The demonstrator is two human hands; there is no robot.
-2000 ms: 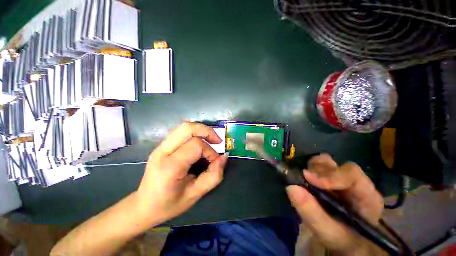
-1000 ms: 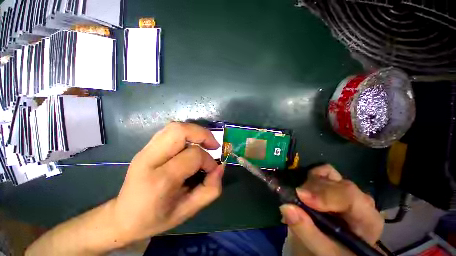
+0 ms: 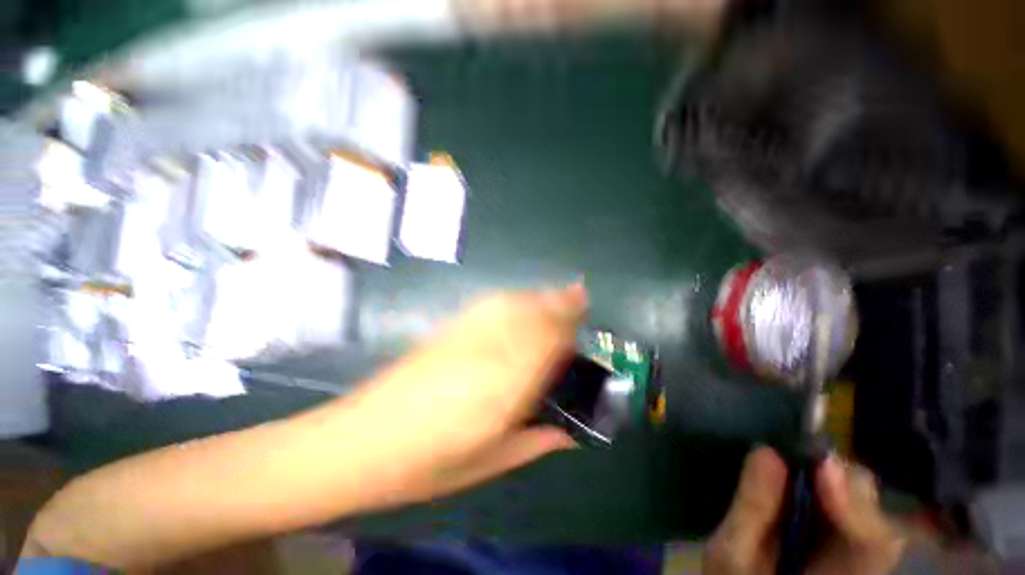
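The view is blurred. My left hand (image 3: 483,365) grips the LCD module (image 3: 587,395), whose dark face now shows, tilted over the green circuit board (image 3: 632,365). The board's right part shows beyond the module, with an orange tab (image 3: 658,407) at its far end; the flex joint is hidden. My right hand (image 3: 804,522) holds the soldering iron (image 3: 800,494) upright in the picture, its barrel reaching over the red-and-white tin of metal wool (image 3: 736,318). Whether the tip touches the wool cannot be told.
Stacked LCD modules (image 3: 253,208) fill the left, with a single module (image 3: 433,211) at their right end. A thin solder wire (image 3: 295,383) runs from the stacks toward my left hand. A black fan (image 3: 832,146) stands at the upper right. A blurred arm (image 3: 584,14) shows at the top edge.
The iron has moved from the joint right to the tin. My left hand has turned over, and the module has swung from flat beside the board to tilted over it.
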